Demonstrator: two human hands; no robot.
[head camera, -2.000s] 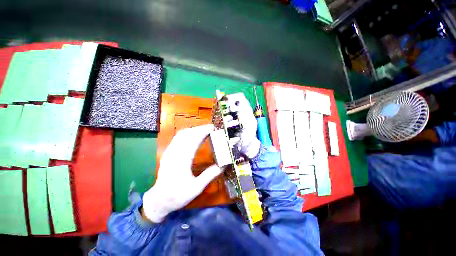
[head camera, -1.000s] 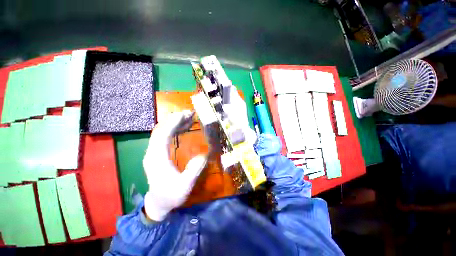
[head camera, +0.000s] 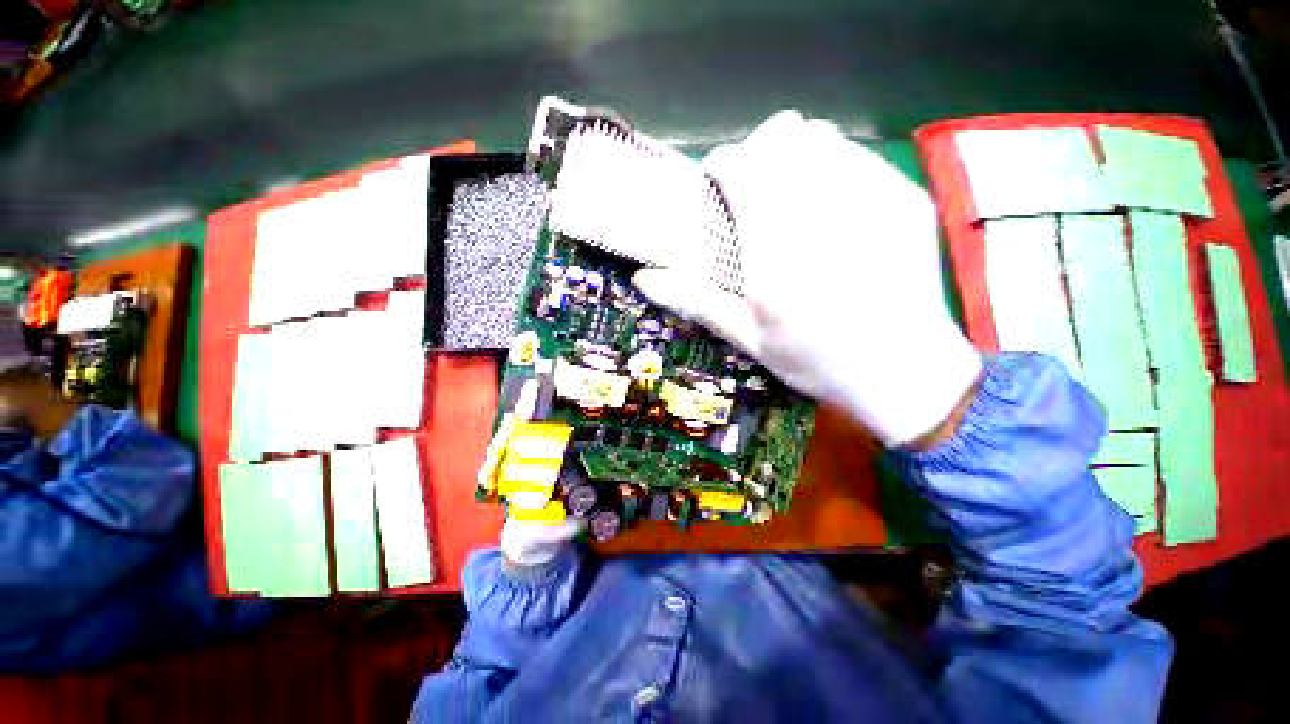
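Observation:
The circuit board assembly (head camera: 601, 323) is held up with its crowded component side facing me. Its silver-white ribbed heat sink (head camera: 616, 191) is at the top, and yellow blocks are at the lower left. My right hand (head camera: 849, 276), in a white glove, grips the heat sink and upper right part of the board. My left hand (head camera: 541, 540) is mostly hidden behind the lower left corner, with a little white glove showing below the yellow block; it supports the board there. The orange-brown fixture (head camera: 842, 495) lies below, largely covered by the board.
A black screw tray (head camera: 437, 255) full of grey bits stands left of the board. Red panels with pale pieces lie at left (head camera: 464, 410) and right (head camera: 1234, 467). At far left are a neighbour's blue sleeve (head camera: 92, 509) and another board (head camera: 102, 347) on an orange-brown plate.
The board has turned from edge-on to face me. My right hand now grips its heat sink side, and my left hand has moved to the lower left corner. The view has swung left; the fan is out of view.

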